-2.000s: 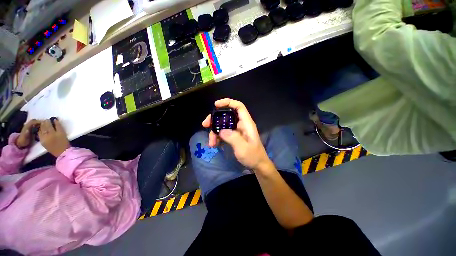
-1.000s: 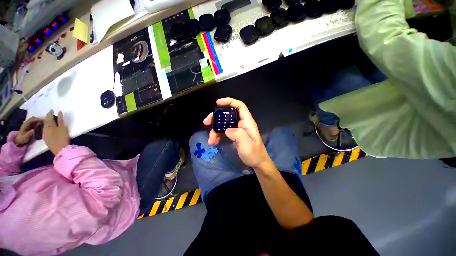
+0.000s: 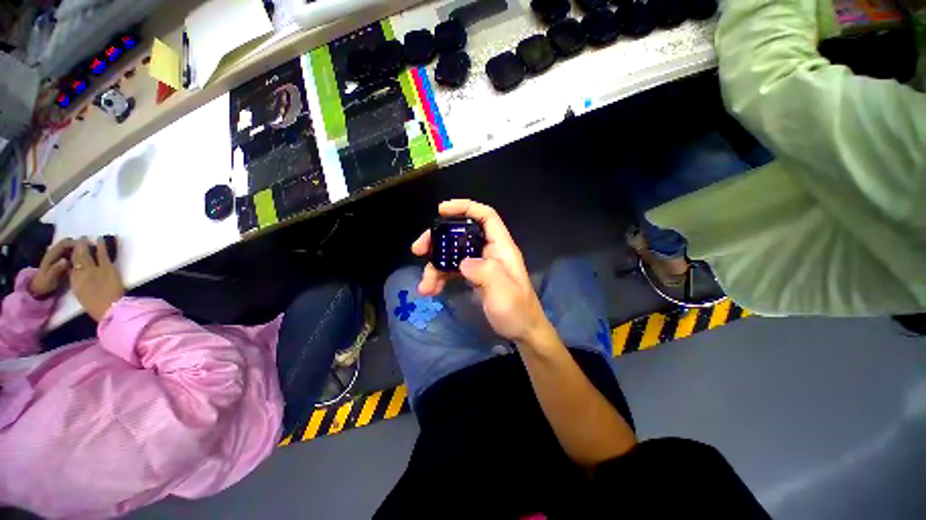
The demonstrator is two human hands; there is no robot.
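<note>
My right hand (image 3: 498, 279) is bare and holds a smartwatch unit (image 3: 457, 244) above my lap. The unit is a black rounded square without a strap, its face turned up towards me. Its glossy screen is lit with rows of small white and purplish marks, too small to read. My thumb lies at the lower right edge of the face. My fingers wrap behind the unit, with fingertips showing at its top and left sides. The back of the unit is hidden. My left hand is not in the picture.
Black units (image 3: 569, 36) stand in rows on the white bench (image 3: 609, 86), near black mats with green strips (image 3: 279, 142). One round dark piece (image 3: 218, 201) lies left. A worker in pink (image 3: 173, 376) sits left, one in pale green (image 3: 812, 193) right.
My right hand and the unit stay nearly in place; the thumb has shifted slightly right from the lower screen. The pink-sleeved worker's hands have moved slightly at the bench.
</note>
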